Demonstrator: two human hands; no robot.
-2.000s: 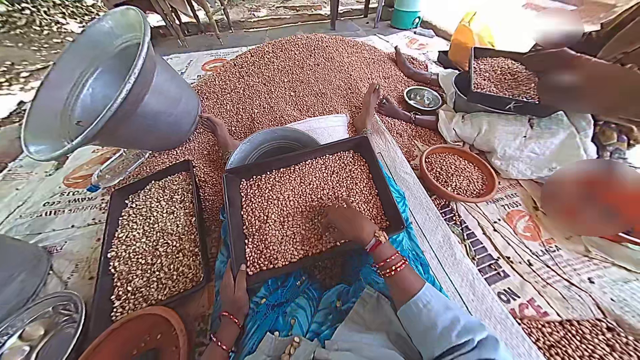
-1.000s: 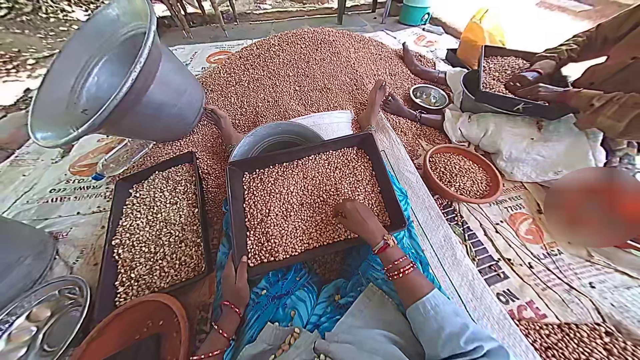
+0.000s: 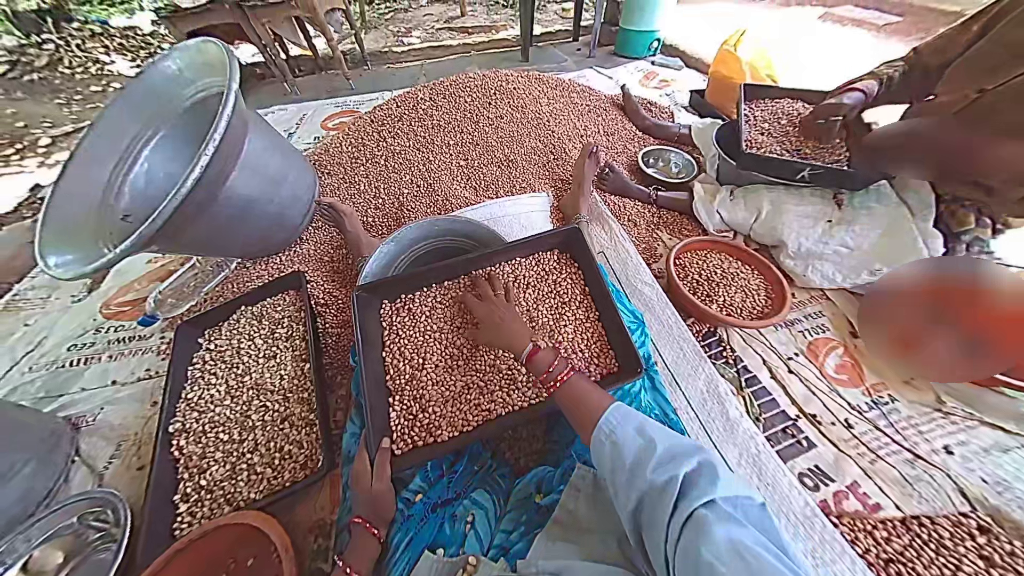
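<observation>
A black rectangular tray (image 3: 366, 344) full of reddish-brown nuts or seeds (image 3: 456, 392) lies tilted over my lap, against a round metal basin (image 3: 432, 240). My left hand (image 3: 373, 480) grips the tray's near left corner, thumb on the rim. With fingers spread, my right hand (image 3: 494, 314) rests palm down on the nuts near the tray's middle; it grasps nothing that shows. To the left lies a second black tray (image 3: 316, 376) with paler pieces (image 3: 244, 400). A terracotta bowl (image 3: 232, 552) stands at the bottom left.
A large heap of nuts (image 3: 480, 136) spreads on printed sacks ahead. A big tilted metal pot (image 3: 264, 176) is at left, with a clear plastic bottle (image 3: 188, 288) below it. At right are a clay bowl of nuts (image 3: 782, 300), a steel bowl (image 3: 668, 164) and a co-worker with another tray (image 3: 800, 166).
My right hand has moved left and away from me across the nuts, its fingers now spread. My left hand stays at the tray's corner. The co-worker's hands have shifted at the other tray.
</observation>
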